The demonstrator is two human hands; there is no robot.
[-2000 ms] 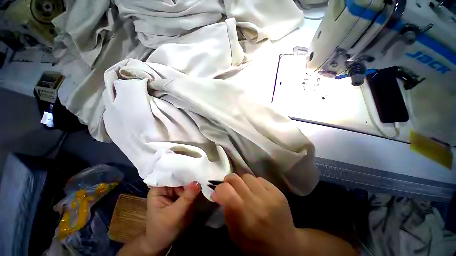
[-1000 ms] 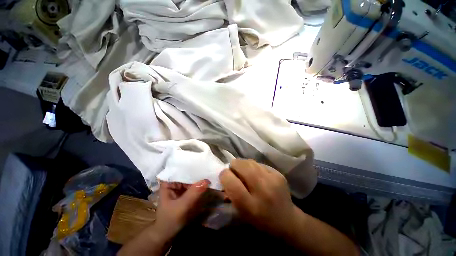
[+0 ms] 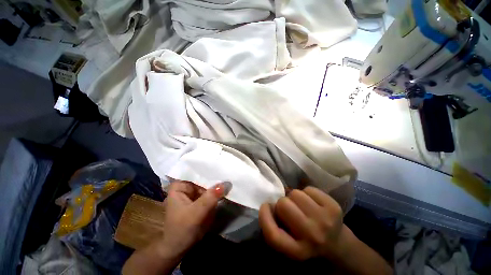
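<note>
An off-white garment piece point(image 3: 215, 115) lies in soft folds over the table's front edge and hangs toward the lap. My left hand point(image 3: 188, 217) pinches the lower edge of its flat, whiter band point(image 3: 231, 174) between thumb and fingers. My right hand point(image 3: 304, 223) is a closed fist at the band's right end, with thumb and forefinger at the edge. The band lies stretched between both hands. Whether a tool is inside the right fist cannot be seen. Greyish fabric shows under the band between the hands.
A white sewing machine point(image 3: 425, 53) with a blue stripe stands at upper right, its lamp lighting the bed. A black phone point(image 3: 437, 126) and a yellow patch point(image 3: 471, 183) lie right. More cream fabric point(image 3: 226, 27) is heaped behind. A plastic bag point(image 3: 89, 198) and brown board point(image 3: 141, 221) are lower left.
My right hand has moved right and slightly down, away from my left hand, and the band between them is longer and flatter. The dark tool tip seen earlier at the right fist no longer shows.
</note>
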